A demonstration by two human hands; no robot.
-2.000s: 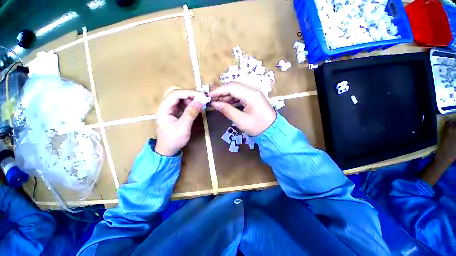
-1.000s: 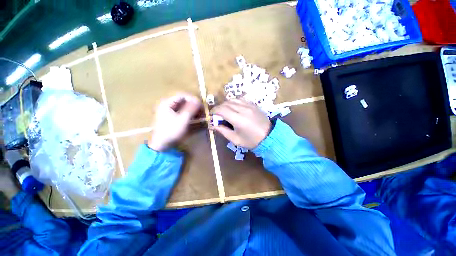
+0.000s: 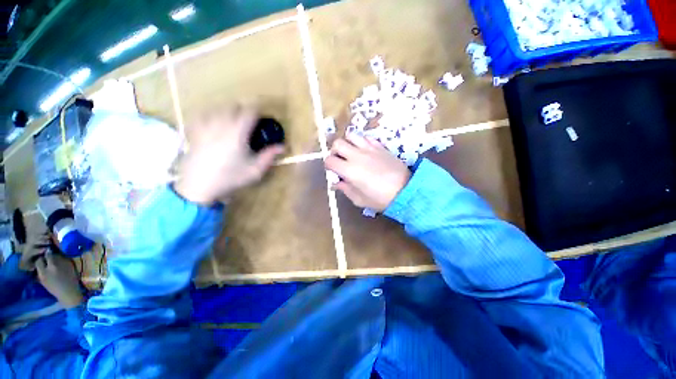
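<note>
My left hand [image 3: 222,155] is motion-blurred, its thumb and fingers spread apart. A round black unit [image 3: 267,135] lies on the brown board at the gap between them and looks sharper than the hand; whether they touch is unclear. My right hand [image 3: 366,172] is palm down beside the vertical white tape line, fingertips closed on a small white part [image 3: 334,177], mostly hidden. A loose pile of small white parts [image 3: 400,111] lies just beyond my right hand. A single white part [image 3: 330,124] lies by the tape.
A blue bin [image 3: 511,55] full of white parts stands upper right, with a red bin [image 3: 663,22] beyond. A black tray [image 3: 608,170] holds white bits. A clear plastic bag [image 3: 133,152] is at left, near a neighbour's hands [image 3: 55,270] and a blue-and-white cylinder [image 3: 70,235].
My hands were together at a white part, then parted. My left hand has moved left, and the black unit now shows beside it on the board. The view has shifted.
</note>
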